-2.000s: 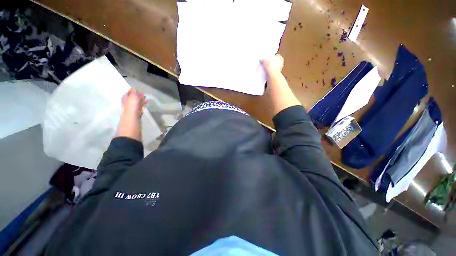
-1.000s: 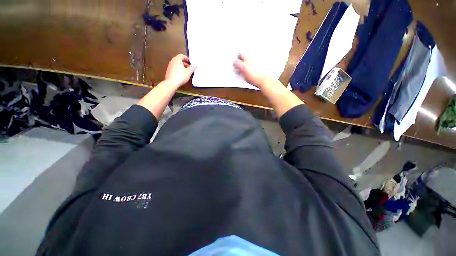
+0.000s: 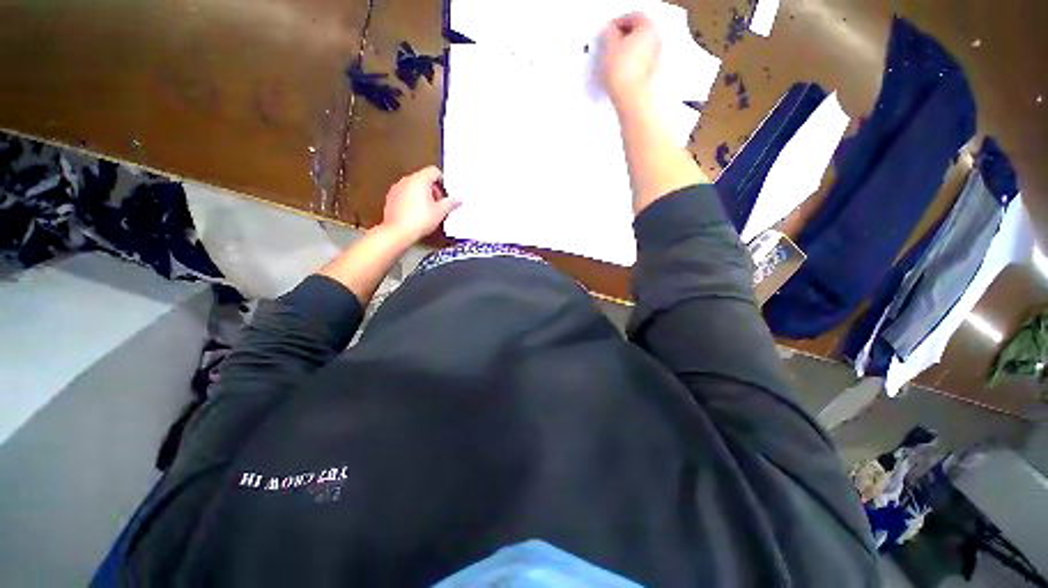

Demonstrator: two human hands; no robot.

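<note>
A white cut panel [image 3: 534, 138] lies on the brown table in front of me, with small dark notches at its side edges and a thin navy edge showing along its left side. My left hand [image 3: 418, 204] is at the panel's lower left edge, fingers curled; whether it pinches the edge is unclear. My right hand [image 3: 630, 55] is on the upper right part of the panel, fingers bent down, with a small dark spot at the fingertips. Whether it holds anything is hidden.
Navy scraps [image 3: 397, 76] lie left of the panel. To the right are a narrow white piece [image 3: 795, 167] on navy, a small printed box [image 3: 775, 264], a long navy piece [image 3: 879, 195], a grey-blue piece [image 3: 945, 267] and a green bundle [image 3: 1020, 350]. Scraps cover the floor.
The translucent sheet by my left hand has gone from view. My left hand has come to the panel's left edge. My right hand has moved up the panel.
</note>
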